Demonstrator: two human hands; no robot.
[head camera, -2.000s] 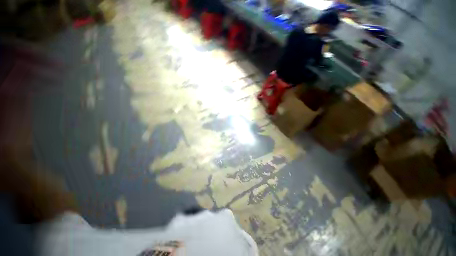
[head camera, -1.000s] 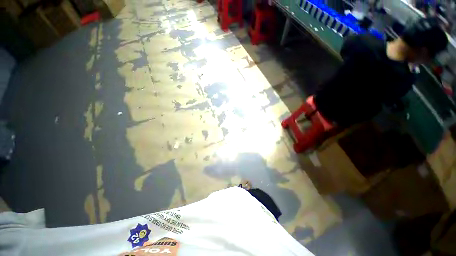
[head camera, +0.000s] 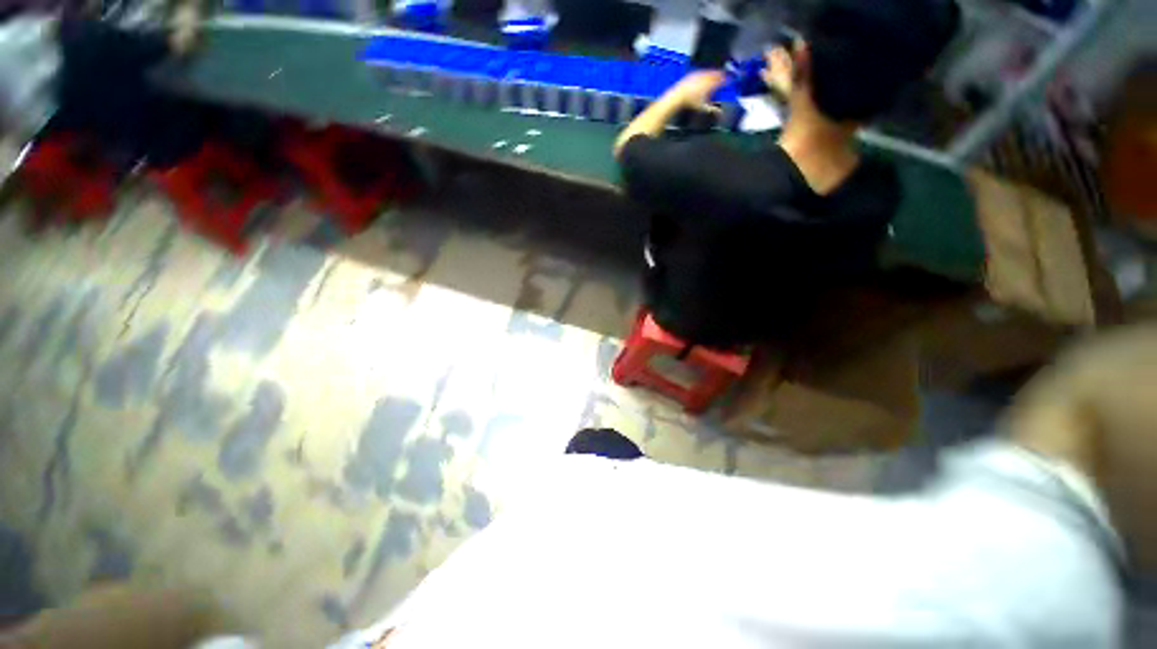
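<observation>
A long row of small blue cartons (head camera: 546, 86) with pale sides lies on the green conveyor belt (head camera: 305, 91) at the top of the head view. More blue-and-white pieces stand behind the row; their exact form is blurred. My left hand is out of the picture; only a blurred bare forearm shows at the lower left edge. My right hand is also out of the picture; only my upper arm and white sleeve show at the right. Neither arm is near the cartons.
A person in black (head camera: 768, 235) sits on a red stool (head camera: 679, 368) at the belt, hands at the right end of the row. Further red stools (head camera: 216, 190) and a dark-clothed person are at left. Brown cartons (head camera: 1034, 247) stand at right. Worn floor (head camera: 368, 368) lies between me and the belt.
The view has swung right towards the belt, so the carton row and seated person now face me. My right upper arm has come into view at the right.
</observation>
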